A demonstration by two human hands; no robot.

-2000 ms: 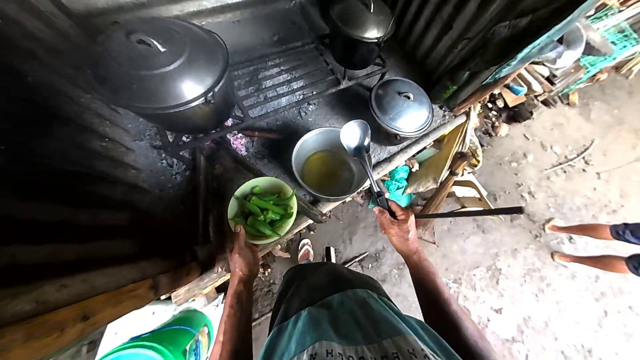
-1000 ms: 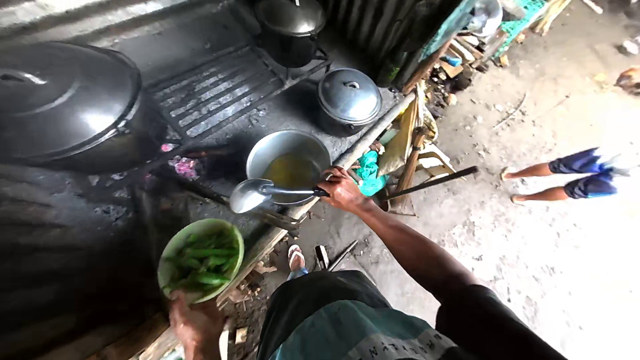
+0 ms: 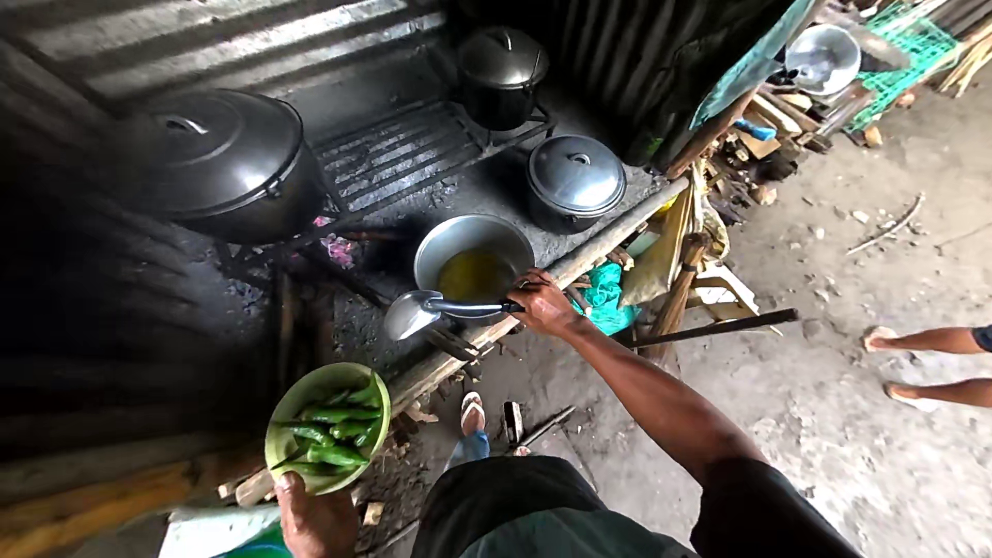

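Note:
My left hand (image 3: 316, 518) grips the near rim of a light green bowl (image 3: 273, 434), its thumb over the edge. Long green peppers (image 3: 333, 434) lie in the bowl. My right hand (image 3: 545, 302) is closed round the dark handle of a metal ladle (image 3: 411, 315), held level over the near edge of an open metal pot (image 3: 435, 246). The ladle's head points left, past the pot's rim. Yellowish liquid (image 3: 474, 273) covers part of the pot's bottom. The pot stands at the wooden edge of the hearth.
A large lidded pot (image 3: 232, 170) sits on the left over pinkish embers (image 3: 339, 249). Beyond are a metal grate (image 3: 395, 155), a dark lidded pot (image 3: 504, 70) and a smaller lidded pot (image 3: 577, 178). A dark stick (image 3: 721, 327) juts out right. Another person's legs (image 3: 938, 341) show far right.
The ladle's head, upright above the pot's right rim two seconds ago, has swung down to the left across its near edge. The bowl of peppers has moved away from the pot, towards the near left.

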